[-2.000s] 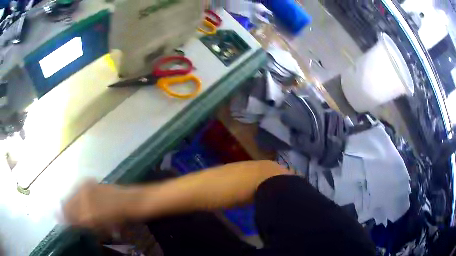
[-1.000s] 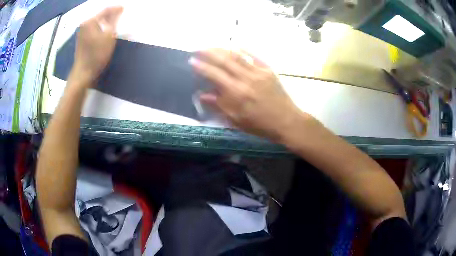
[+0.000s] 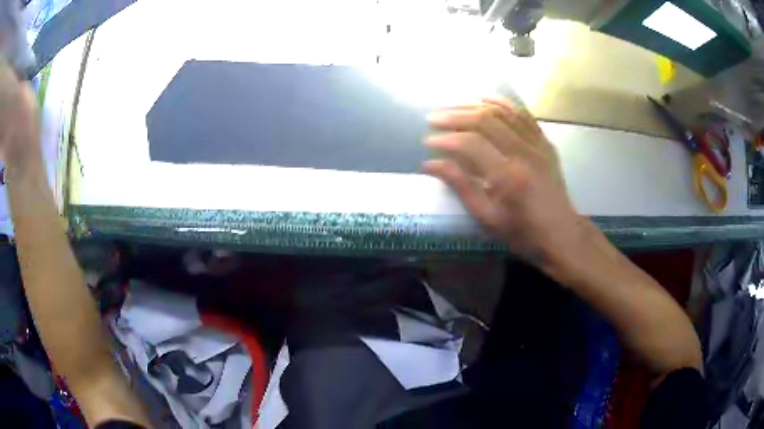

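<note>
A dark grey fabric panel (image 3: 285,117) lies flat on the white machine table (image 3: 327,191), its left end cut at angles. My right hand (image 3: 503,163) rests over the panel's right end, fingers pointing left and somewhat spread; whether it grips the panel cannot be told. My left hand (image 3: 12,109) is at the far left edge, blurred and partly cut off, away from the panel, near another dark grey piece (image 3: 75,29) at the upper left. The needle area (image 3: 521,42) of the sewing machine is above my right hand.
Scissors with orange and red handles (image 3: 710,180) lie right of the machine. The green machine head panel (image 3: 683,38) is at the upper right. Below the worn green table edge (image 3: 293,230) are a red-rimmed basket (image 3: 255,352) of pieces and grey and white pieces (image 3: 415,360) at the lap.
My left hand has let go of the panel's left end and moved to the far left. The panel now lies flat, shifted right, with my right hand also further right.
</note>
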